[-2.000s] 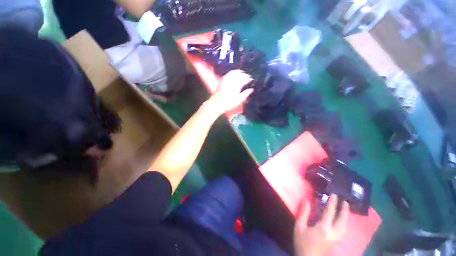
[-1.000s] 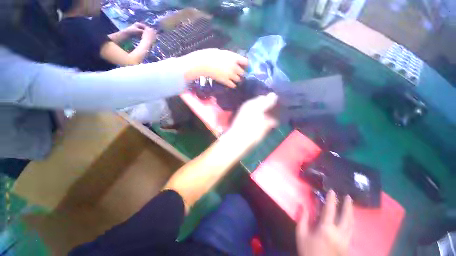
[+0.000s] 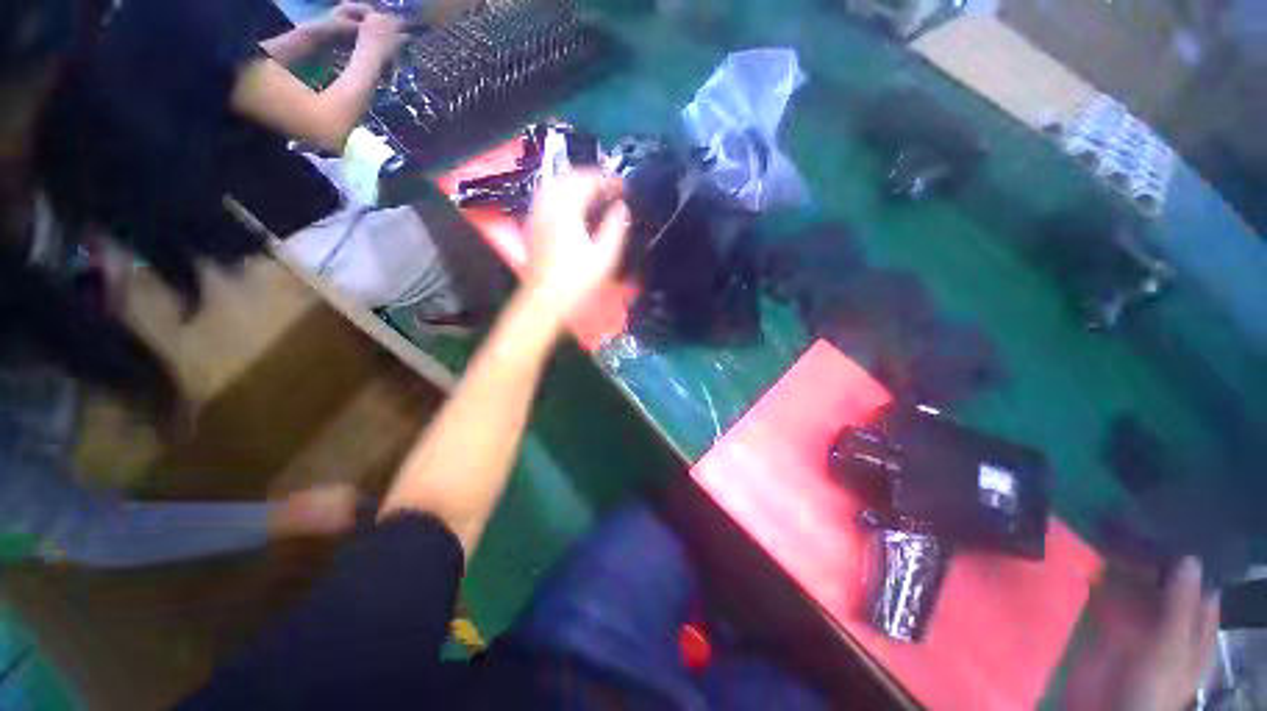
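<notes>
A black camera unit (image 3: pixel 973 482) with a small pale label lies on the red-pink mat (image 3: pixel 778 458). Its shiny film-wrapped part (image 3: pixel 903 583) sticks out toward me. My left hand (image 3: pixel 581 236) is stretched out over the left mat, beside shiny black assemblies (image 3: pixel 521 174) and dark parts; it is blurred and its grasp cannot be made out. My right hand (image 3: pixel 1174 646) is off the unit, right of the mat near the lower right edge, blurred; whether it holds something cannot be told.
A clear bluish plastic bag (image 3: pixel 748 125) and a pile of black shells (image 3: pixel 702 271) lie beyond the left mat. An open carton (image 3: pixel 278 375) is beside the bench. A coworker's hands (image 3: pixel 364 42) are at a ridged rack (image 3: pixel 486 63). Another person's sleeved arm (image 3: pixel 195 531) crosses the carton.
My right hand has left the unit and moved right, uncovering the wrapped part. My left hand has moved back left over the left mat. The neighbour's pale-sleeved arm has withdrawn from the left mat.
</notes>
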